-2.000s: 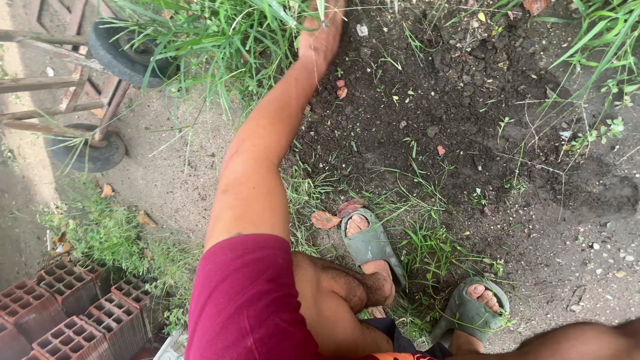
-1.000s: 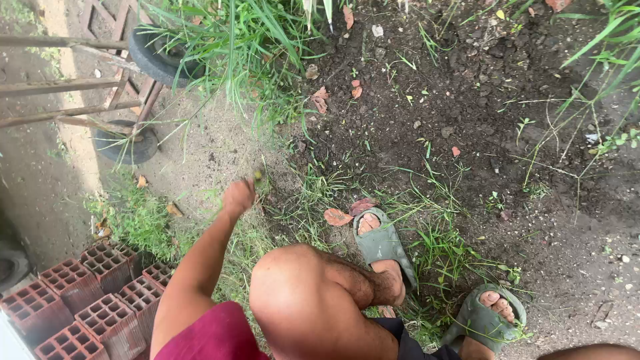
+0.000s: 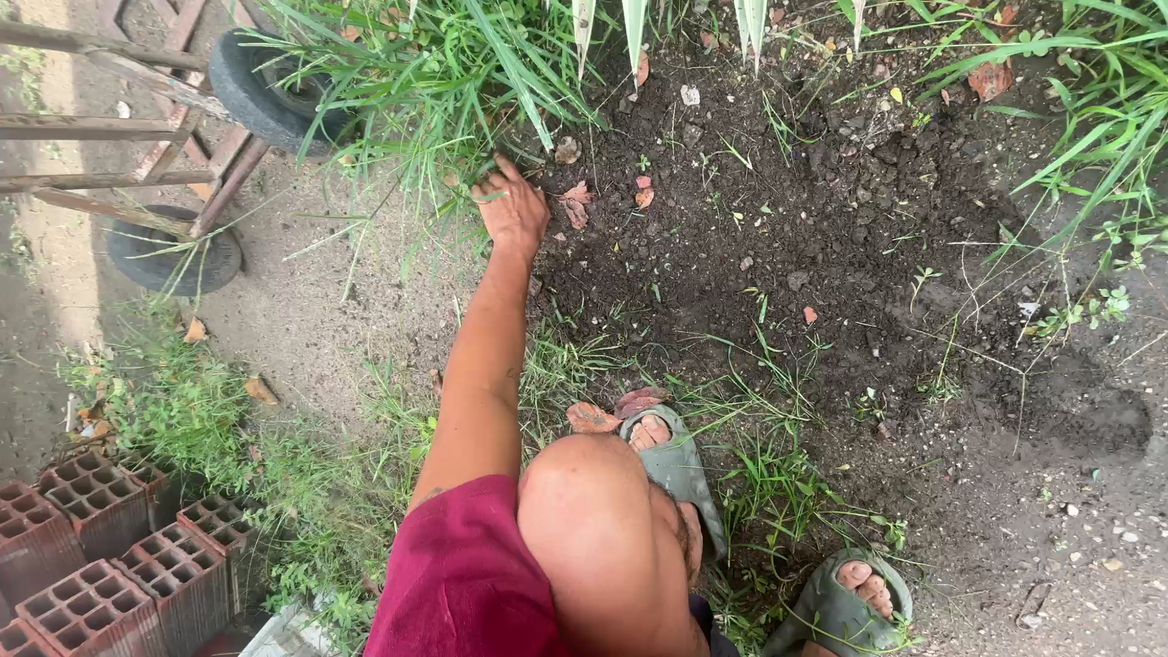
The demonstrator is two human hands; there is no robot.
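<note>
My left hand (image 3: 513, 208) reaches to the lower edge of a tall green grass clump (image 3: 429, 100), its back facing up. Blades cover some of the fingertips, so whether they grip any stems cannot be told. Dark, loose soil (image 3: 693, 255) lies just to the right of the hand, with a dry reddish leaf (image 3: 576, 203) close beside the wrist. Short cut or flattened grass (image 3: 561, 365) is to the right of the forearm. My right hand is out of view.
Two black wheels, one (image 3: 274, 91) against the grass, belong to a frame with wooden bars (image 3: 87, 128). Hollow clay bricks (image 3: 100, 602) are stacked at lower left. My feet wear green slides (image 3: 684, 470) on the ground, below the soil patch. More long grass (image 3: 1104, 137) grows at right.
Two seconds ago my left hand was at the grass clump; one second ago it was lower, over bare ground, with something small and blurred at its fingers. Now it is back at the clump.
</note>
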